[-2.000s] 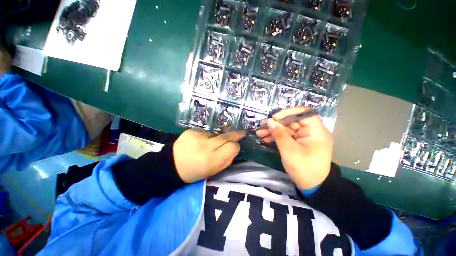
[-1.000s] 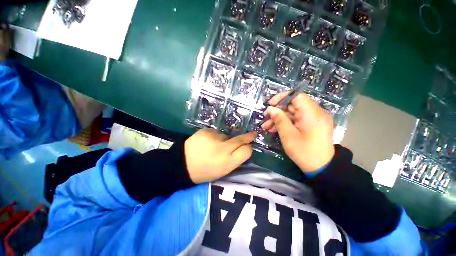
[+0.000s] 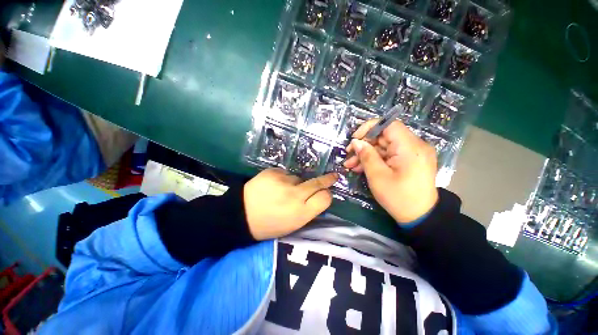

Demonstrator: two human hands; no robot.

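Observation:
My right hand [image 3: 397, 167] holds thin grey tweezers [image 3: 387, 121] between thumb and fingers over the front rows of a large clear blister tray [image 3: 261, 111]. The tray's square pockets hold packed small parts [image 3: 374, 82], dark, silver and coppery. My left hand [image 3: 288, 201] is at the tray's front edge, its fingertips close to those of my right hand. A tiny dark piece seems to be at the left fingertips, but it is too small and blurred to make out. The tweezers' tips are hidden by the fingers.
A grey-brown board [image 3: 498, 173] with a white ragged piece [image 3: 508, 226] lies right of the tray. A second blister tray [image 3: 564, 196] is at far right. A white sheet with a dark pile [image 3: 128, 39] is at upper left. Another person's blue sleeve [image 3: 46, 141] is at left.
Against two seconds ago, the tray and bench sit further right in view, and the tweezers' rear end has tilted upward. Over the last second the hands have barely moved.

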